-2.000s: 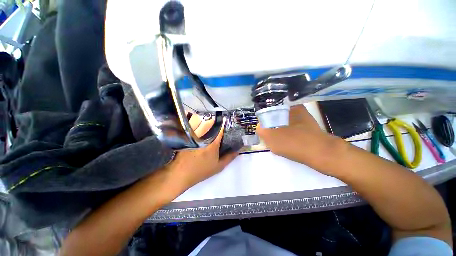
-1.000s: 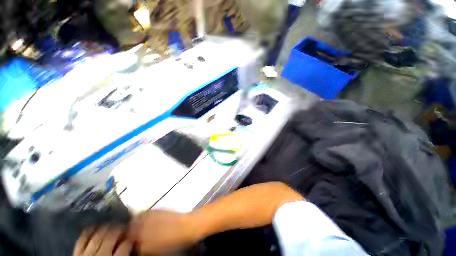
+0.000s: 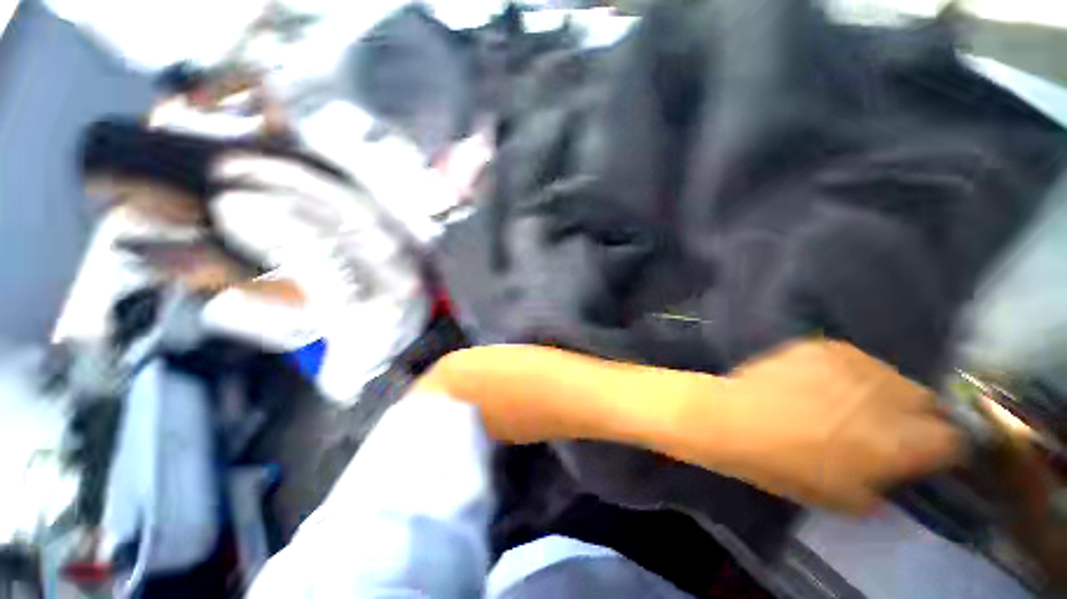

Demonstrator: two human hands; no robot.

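The view is heavily blurred. Dark charcoal trousers lie in a large bunched heap across the upper middle and right, with a short pale stitch line near the centre. My left hand is at the right, in front of the heap, with its fingers bent together. Dark material meets its fingertips, but whether they grip it is too blurred to tell. My left forearm crosses the lower part of the cloth. I cannot make out my right hand; a blurred brownish patch lies at the right edge.
Another person in a white top is at the left, beyond the heap, with a bent arm showing. A light blue-grey shape is at the lower left. A pale surface with a dark edge shows at the bottom right, below my left hand.
The view has swung from the sewing machine's right side to the cloth heap on the left. My right arm, seen before, is not discernible now; my left arm shows instead.
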